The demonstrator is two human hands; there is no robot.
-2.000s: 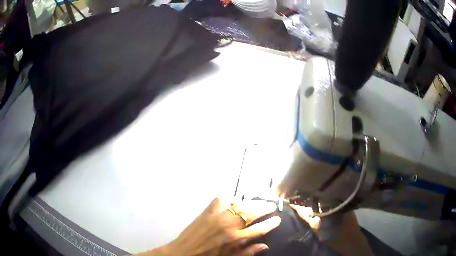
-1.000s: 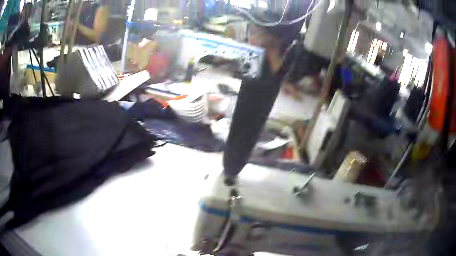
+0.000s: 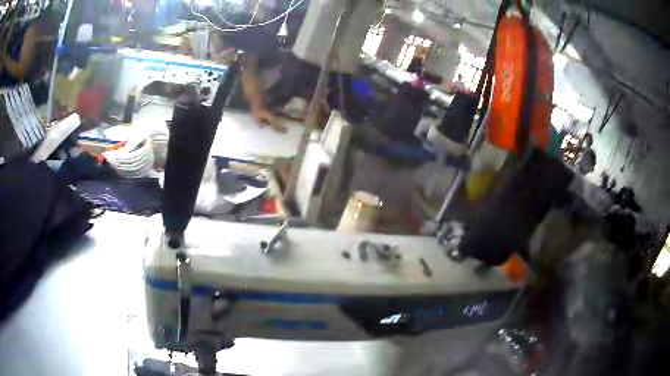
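The white sewing machine (image 3: 250, 272) with a blue stripe lies across the middle, its needle end at the lower left. Its metal presser foot area (image 3: 198, 356) is at the bottom edge and unclear. The dark garment pile (image 3: 33, 220) lies on the white table at the left, cut off by the edge. A thick black tube (image 3: 192, 161) stands above the head's left end. A black glossy control panel (image 3: 426, 312) is on the right of the machine's front. Neither of my hands can be seen.
Behind the machine are a tan thread cone (image 3: 360, 211), a white stacked roll (image 3: 131, 154) and dark shiny cloth (image 3: 121, 194). An orange bag-like object (image 3: 520, 84) hangs at the upper right. Another machine (image 3: 165, 77) and a person's arm (image 3: 253, 92) are farther back.
The view has swung up and to the right. The machine and pile now sit farther left. My hands and the dark panel under the needle, visible two seconds ago, are out of the picture.
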